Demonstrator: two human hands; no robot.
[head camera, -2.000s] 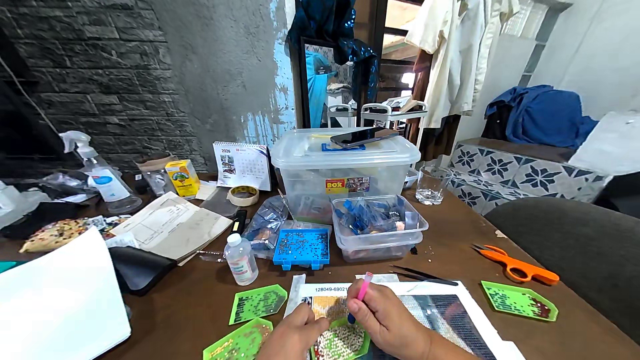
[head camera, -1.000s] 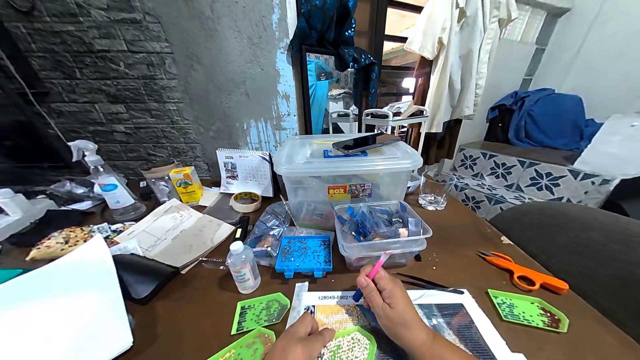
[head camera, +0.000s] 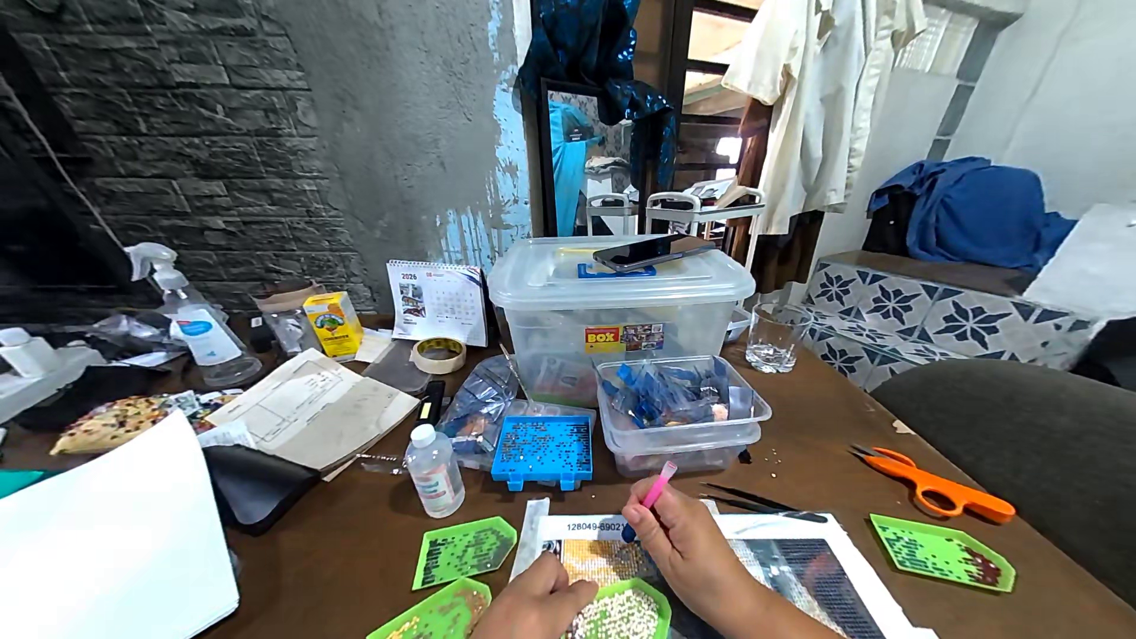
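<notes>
My right hand (head camera: 679, 541) grips a pink and blue applicator pen (head camera: 658, 486), its blue end close to the tan part of a diamond painting canvas (head camera: 803, 577). My left hand (head camera: 539, 603) holds the edge of a green tray of whitish beads (head camera: 626, 614) over the canvas's lower part. Left of the canvas lie a green tray with dark beads (head camera: 463, 552) and another with tan beads (head camera: 435, 617). A green tray with dark red beads (head camera: 942, 552) rests at the right. Black tweezers (head camera: 763, 504) lie along the canvas's top edge.
Behind the canvas stand a clear bottle (head camera: 435, 475), a blue bead case (head camera: 543, 446), a plastic tub of bags (head camera: 683, 417) and a large lidded box (head camera: 621, 306). Orange scissors (head camera: 941, 484) lie right; a drinking glass (head camera: 774, 337) stands farther back. White sheets (head camera: 106, 550) cover the left.
Two seconds ago the pen was over the tray of whitish beads; now it is at the canvas above that tray. My right hand has moved away from my left hand.
</notes>
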